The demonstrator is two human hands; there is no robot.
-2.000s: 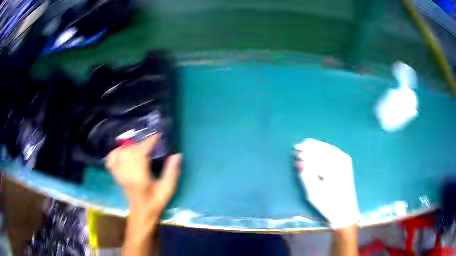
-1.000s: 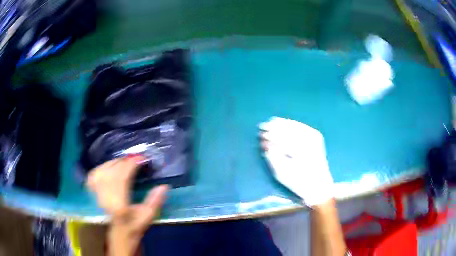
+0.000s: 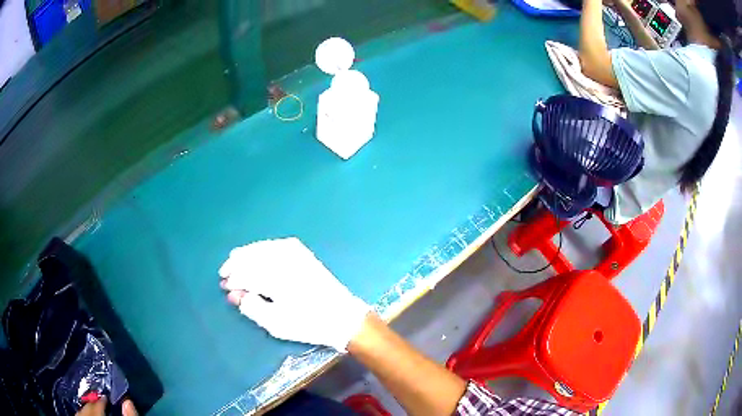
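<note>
A black moulded tray (image 3: 122, 345) lies at the lower left, cut off by the picture's edge. A clear bag with a black cable (image 3: 81, 370) and a red end lies in its lower hollow. Only the fingertips of my left hand (image 3: 107, 408) show at the bottom edge, by the red end; whether they grip it is not clear. My right hand (image 3: 293, 294), in a white glove, lies palm down on the bench with fingers together and slightly curled. I see nothing in it, though the palm side is hidden.
A white bottle (image 3: 346, 118) with its round lid open stands on the green bench (image 3: 439, 106), near a thin yellowish ring (image 3: 288, 107). A dark blue fan (image 3: 587, 142) is at the right edge. Red stools (image 3: 590, 341) stand on the floor. Another person (image 3: 675, 106) works at upper right.
The view has swung right, so the tray and my left hand now lie at the lower left edge. The fan and the other person have come into view. My right hand keeps its pose.
</note>
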